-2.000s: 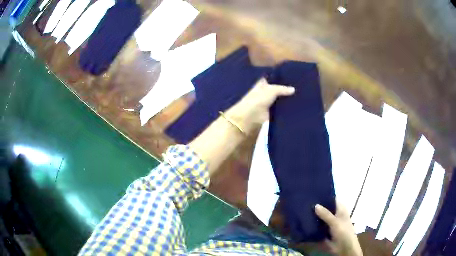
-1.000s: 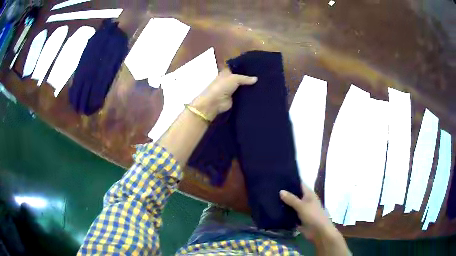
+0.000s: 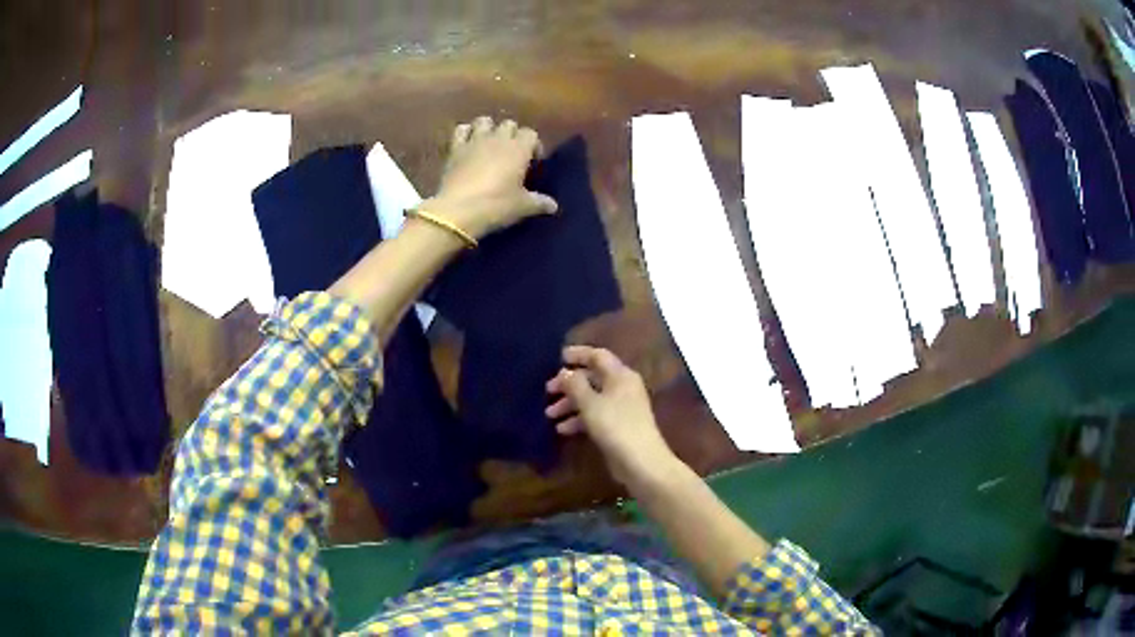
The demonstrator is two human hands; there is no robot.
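A notched angular navy panel (image 3: 535, 274) lies flat on the brown table (image 3: 697, 50). My left hand (image 3: 498, 174) rests at its upper left edge, fingers spread, gripping nothing that I can see. My right hand (image 3: 610, 404) is beside its lower right edge, fingers loosely curled and apart, holding nothing. A long navy panel (image 3: 405, 436) lies to the left, running under my left forearm, which hides its middle. A white piece (image 3: 392, 187) shows partly between the two navy panels.
At left are a navy bundle (image 3: 110, 336), a broad white piece (image 3: 227, 212) and narrow white pieces (image 3: 25, 336). At right, several white panels (image 3: 822, 249) stand in a row, then dark navy pieces (image 3: 1077, 162). The green floor (image 3: 896, 460) shows past the table's near edge.
My hands have let go of the long navy panel, which now lies to the left. My left hand is over the angular panel; my right hand has come off the cloth. The view has turned right.
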